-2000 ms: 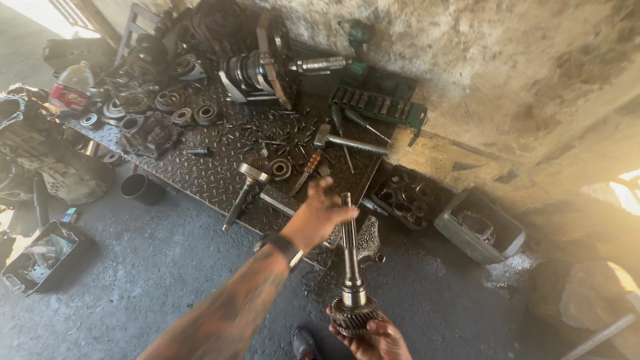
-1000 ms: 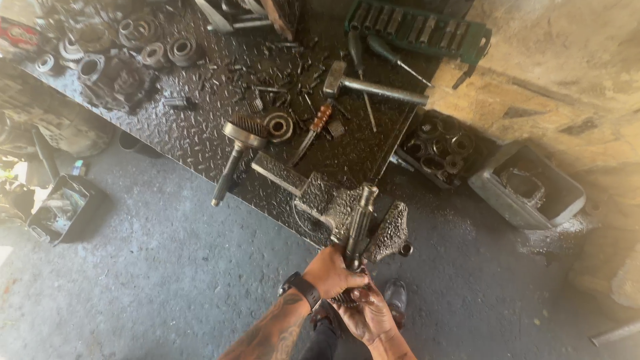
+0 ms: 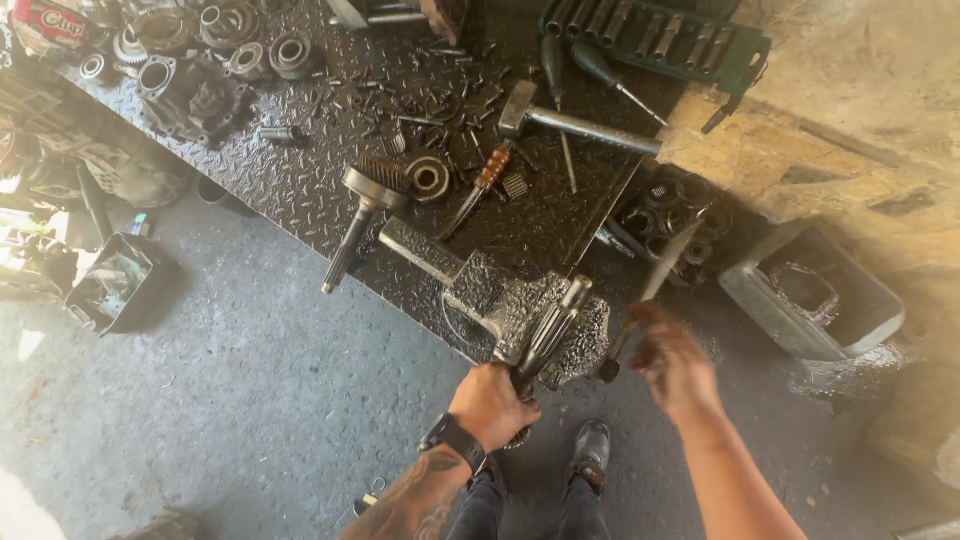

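Observation:
My left hand (image 3: 491, 405), with a black watch at the wrist, is closed around the lower part of a splined steel shaft (image 3: 551, 330). The shaft stands tilted at the jaws of a bench vise (image 3: 480, 285) on the table's corner; its gear end is mostly hidden below my hand. To the right of the vise, my blurred right hand (image 3: 667, 360) is at the vise's handle bar (image 3: 670, 259); whether its fingers grip the bar is unclear. A second splined shaft with a gear (image 3: 375, 187) lies left of the vise, beside a ball bearing (image 3: 427, 177).
The tread-plate table (image 3: 300, 187) bears a hammer (image 3: 585, 129), screwdrivers (image 3: 600, 67), a green socket holder (image 3: 660, 41), loose pins and gearbox parts (image 3: 191, 97). At right stand a tray of bearings (image 3: 667, 217) and a grey metal bin (image 3: 787, 322). A black container (image 3: 124, 289) is on the floor at left.
My right hand has left the shaft and moved right to the vise's handle. The shaft, held away from the vise two seconds ago, is now at its jaws, still in my left hand.

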